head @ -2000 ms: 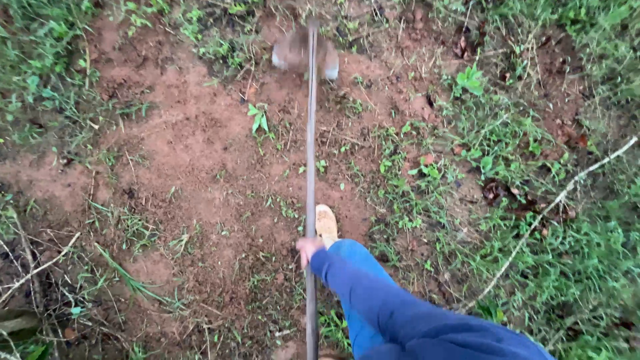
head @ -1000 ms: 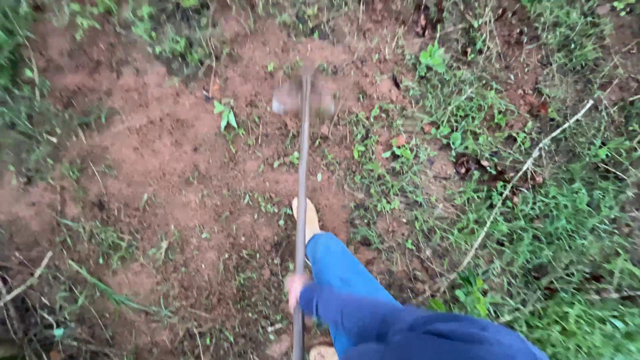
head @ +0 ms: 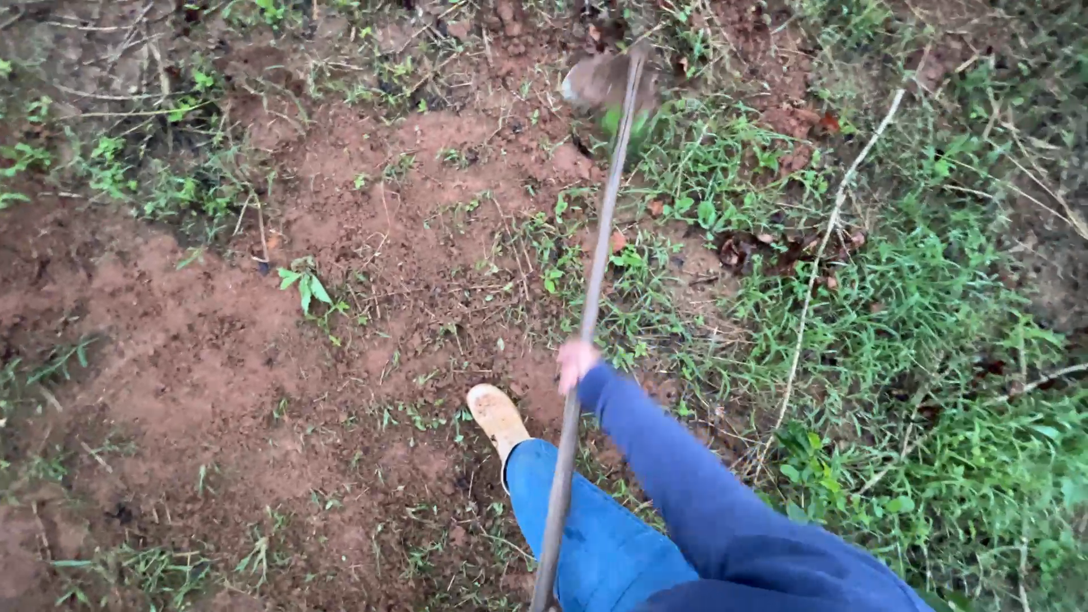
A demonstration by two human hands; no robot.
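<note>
My right hand (head: 577,364), below a dark blue sleeve, is closed around the long wooden handle (head: 602,246) of a hoe. The handle runs from the bottom edge up to the hoe's wide metal blade (head: 599,82) near the top, which is blurred and lies over weeds at the border of the bare soil. Green leaves (head: 625,121) show just below the blade. The lower end of the handle passes over my jeans and leaves the frame. My left hand is not in view.
A light tan boot (head: 496,415) stands on reddish soil (head: 255,365) left of the handle. Thick grass (head: 892,331) covers the right side, crossed by a long thin stick (head: 831,221). A small leafy plant (head: 306,287) grows left of centre, and twigs lie at the upper left.
The hoe's blade has moved from bare soil to the weeds on the right, and the handle now leans to the right. My right hand still holds it. The view has shifted.
</note>
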